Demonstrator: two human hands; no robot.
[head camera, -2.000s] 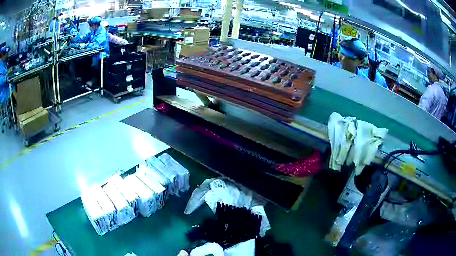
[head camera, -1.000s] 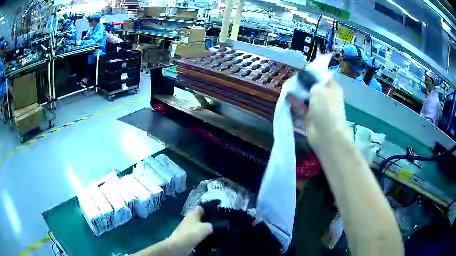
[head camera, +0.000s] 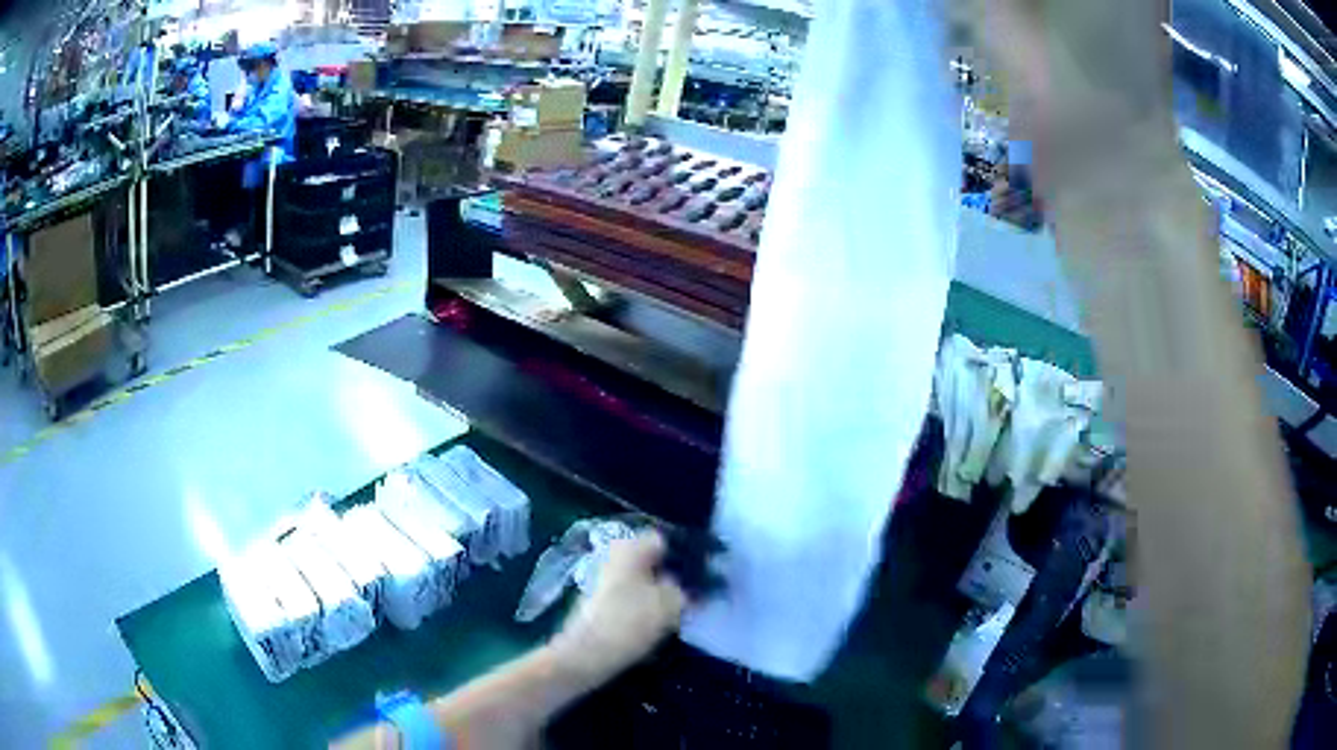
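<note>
A long white packing sleeve (head camera: 836, 352) hangs stretched upright in front of me, its lower end over the black finned parts (head camera: 689, 711). My right forearm rises along the right side; my right hand (head camera: 1012, 22) is blurred and cut off at the top edge near the sleeve's upper end. My left hand (head camera: 634, 601) is closed on a black part (head camera: 689, 560) beside the sleeve's lower end. Most of the black heap is hidden behind the sleeve and my left hand.
White wrapped packs (head camera: 389, 550) stand in a row at left on the green bench (head camera: 176, 630). A crumpled white bag (head camera: 565, 564) lies behind my left hand. Brown perforated trays (head camera: 631, 220) sit on the shelf. Off-white gloves (head camera: 1012, 418) hang at right. People in blue work at far left.
My right hand has risen to the top edge, and the white sleeve is now higher and stretched out. My left hand has moved slightly up and right with a black part.
</note>
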